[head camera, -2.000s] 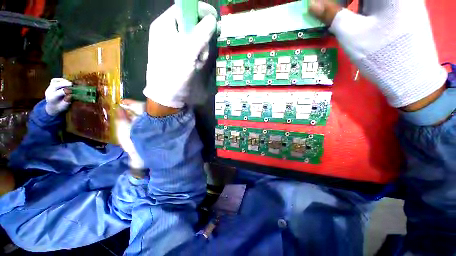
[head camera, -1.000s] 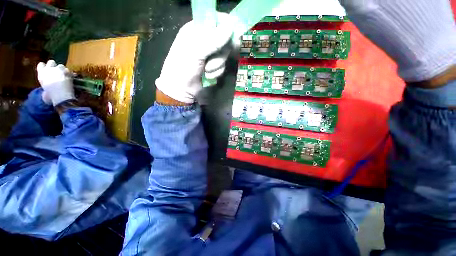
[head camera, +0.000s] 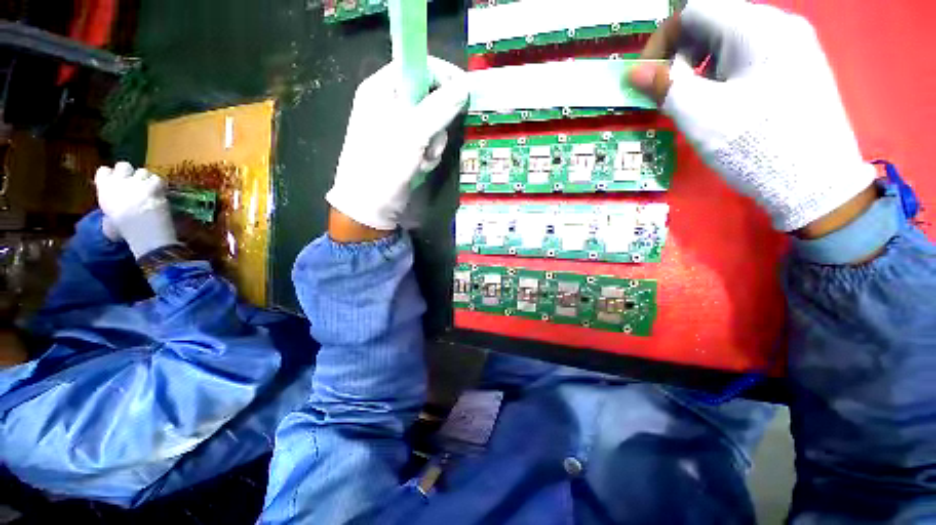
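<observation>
My right hand (head camera: 765, 113), in a white glove with bare fingertips, grips the right end of a long white strip (head camera: 549, 86). The strip lies over a green circuit board, whose green edge shows below it. My left hand (head camera: 395, 144), gloved, is shut on a pale green strip stack (head camera: 410, 46) that points up, and is at the white strip's left end; whether it grips that end is hard to tell. Below, three uncovered boards lie in rows: an upper one (head camera: 564, 162), a middle one (head camera: 559, 232) and a lowest one (head camera: 554, 297).
A covered board (head camera: 570, 25) lies above on the red mat (head camera: 729, 297). Part of another board (head camera: 354, 8) shows at the top, left of the mat. At left, a neighbour's gloved hand (head camera: 139, 205) holds a small green board over a yellow-amber tray (head camera: 257, 164).
My right hand has come down and left and now holds a white strip end over the board that was uncovered. My left hand's strip stack now points straight up.
</observation>
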